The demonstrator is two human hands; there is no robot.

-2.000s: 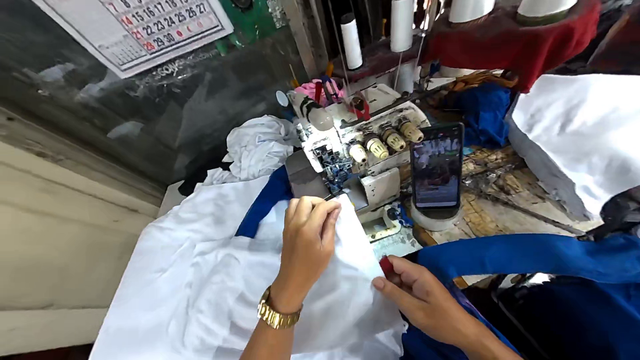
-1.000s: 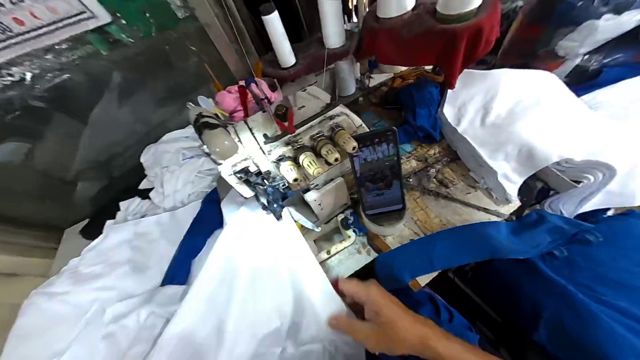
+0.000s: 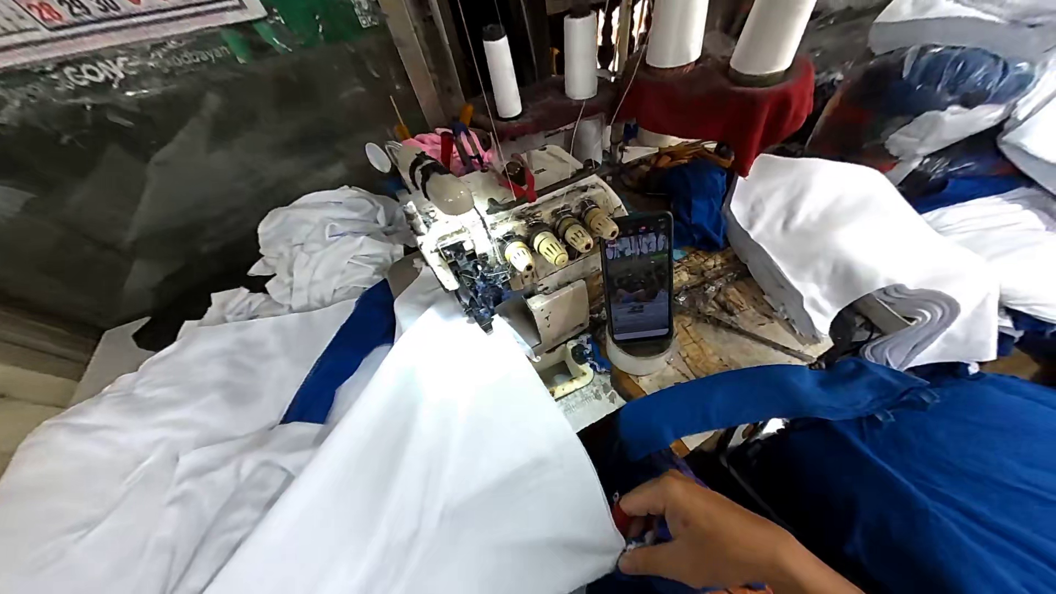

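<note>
White fabric [image 3: 462,429] runs from under the presser foot area of an overlock sewing machine [image 3: 511,239] down to the bottom of the view. At lower right my right hand [image 3: 701,528] is at the fabric's edge, with thumb and fingers around a small red object [image 3: 620,518]; whether it also pinches the cloth is unclear. My left hand is out of view. A strip of blue fabric [image 3: 346,355] lies to the left of the machine, across the white cloth. A lamp [image 3: 441,186] lights the needle area.
A phone [image 3: 639,276] stands upright right of the machine. White thread cones [image 3: 676,33] stand behind. Folded white fabric [image 3: 850,239] lies right, above blue cloth [image 3: 949,462]. A blue band [image 3: 742,400] crosses toward the machine. Crumpled white cloth [image 3: 330,239] sits left, beside the wall.
My left hand, on the white fabric near the machine two seconds ago, has left the view. My right hand is still at the fabric's right edge. The view has shifted.
</note>
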